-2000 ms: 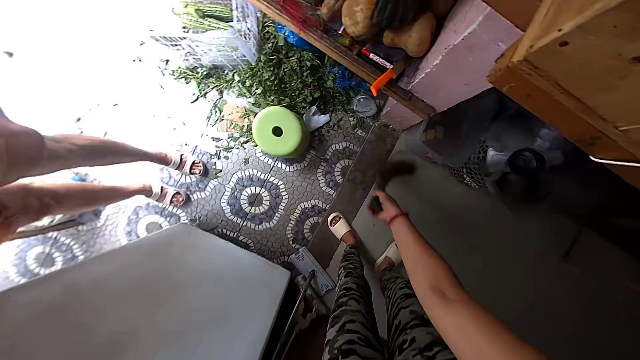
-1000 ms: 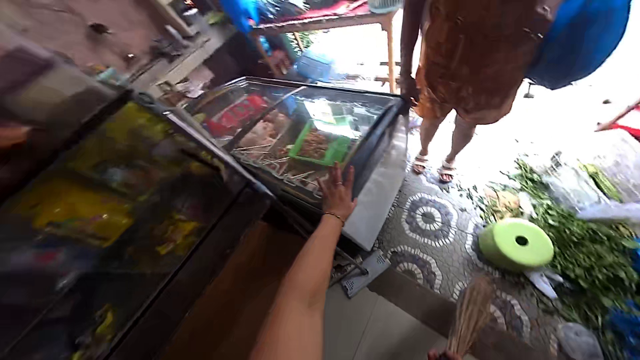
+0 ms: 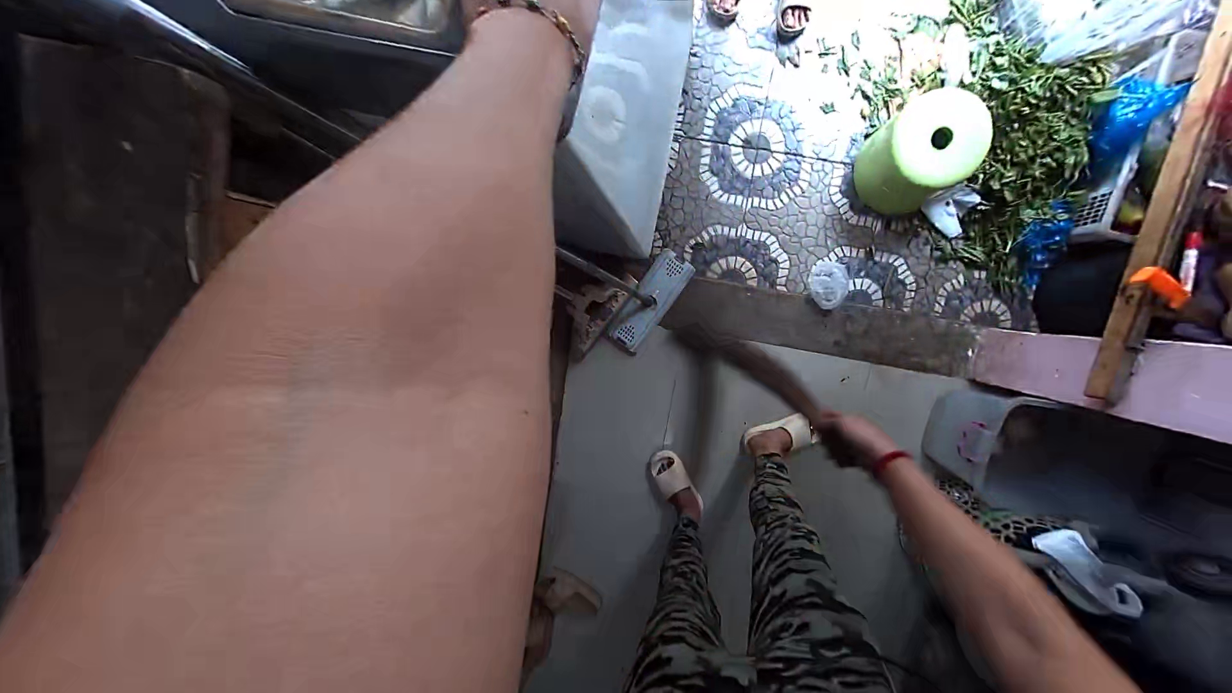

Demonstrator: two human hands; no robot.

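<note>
My right hand (image 3: 852, 441) is closed around the handle of a hand broom (image 3: 765, 371), blurred, whose head reaches over the grey tiled floor toward the raised sill (image 3: 828, 327). My left arm stretches across the upper left of the view. Of my left hand (image 3: 539, 12) only the wrist end shows at the top edge, beside the glass-topped display case (image 3: 626, 125); its fingers are out of view. A flat grey mop head (image 3: 654, 300) lies by the foot of the case, near the broom's head.
Beyond the sill, a green plastic stool (image 3: 895, 159) stands on patterned paving beside a heap of leafy stems (image 3: 1035, 144). A clear plastic cup (image 3: 828, 284) lies near the sill. Another person's sandalled feet (image 3: 794, 19) are at the top. A grey plastic tub (image 3: 972, 423) stands at right.
My left arm, out of view two seconds ago, was over the display case's glass one second ago and still reaches that way. The broom now extends across the floor toward the sill. The view has swung widely.
</note>
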